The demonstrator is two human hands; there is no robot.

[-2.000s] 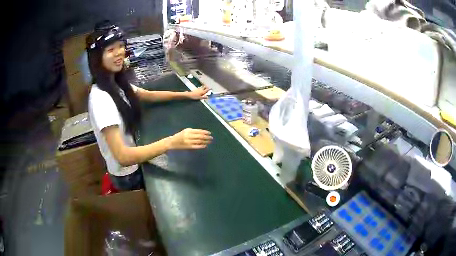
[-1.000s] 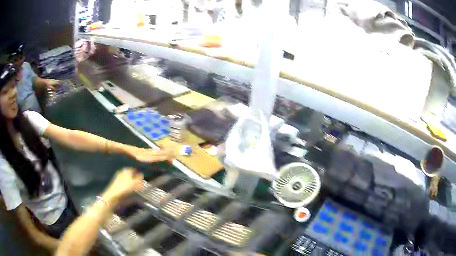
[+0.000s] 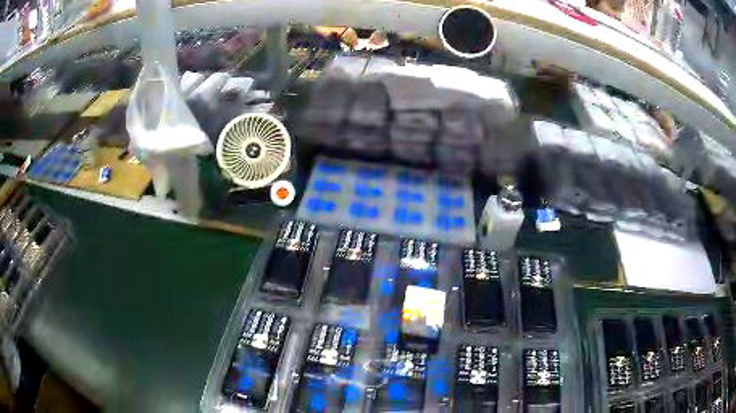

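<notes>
A clear tray (image 3: pixel 565 314) lies in front of me with rows of black units (image 3: pixel 483 290) in its pockets, white print at their upper ends. A small rectangle with a white-orange face (image 3: pixel 424 310) lies over a middle pocket. Blue shapes show across the tray's middle and lower left; I cannot tell whether they are film or reflections. Behind it is a pale sheet with a grid of blue shapes (image 3: pixel 387 198). Neither of my hands is in view.
A second tray of black units (image 3: pixel 593 347) is at the right, another blurred tray (image 3: pixel 36 266) at the left edge. A white fan (image 3: pixel 254 151), an orange-centred disc (image 3: pixel 282 193), a pale bottle (image 3: pixel 502 222) and dark stacks (image 3: pixel 387 121) stand behind. A plastic bag (image 3: pixel 161 121) hangs at the post.
The view has swung right and down. The other person has left the picture, the fan and blue grid have shifted left, and the tray of black units now fills the lower middle.
</notes>
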